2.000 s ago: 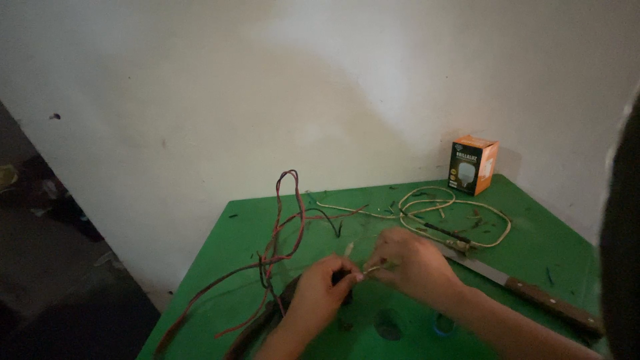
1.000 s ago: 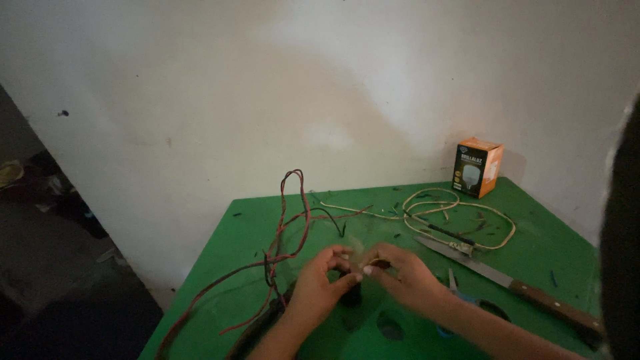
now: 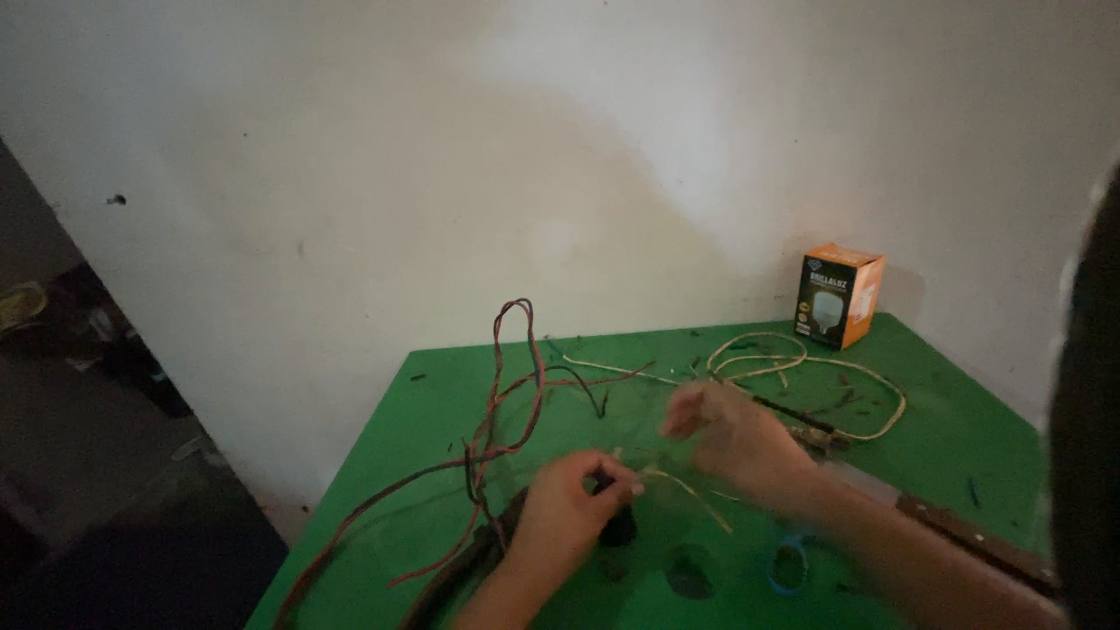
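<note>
My left hand [image 3: 582,499] is at the lower middle, thumb and forefinger pinched on a small thing too blurred to name. A short pale yellowish wire [image 3: 696,497] runs off to the right from those fingertips. Beneath them is a dark, rounded object [image 3: 618,528], partly hidden by the hand. Up and to the right, my right hand [image 3: 731,429] is blurred, raised away from the left one; whether it holds anything cannot be told. Red and black twisted wires [image 3: 499,394] loop over the table left of my hands.
On the green table [image 3: 385,437], a light bulb box [image 3: 838,297] stands at the back right. Near it lies a coiled pale cable [image 3: 901,398]. A knife with a wooden handle [image 3: 971,538] and a blue-handled tool [image 3: 787,567] lie by my right forearm. A wall rises behind.
My right hand has moved up and away from my left hand, which keeps its pinch. The pale wire now shows between them.
</note>
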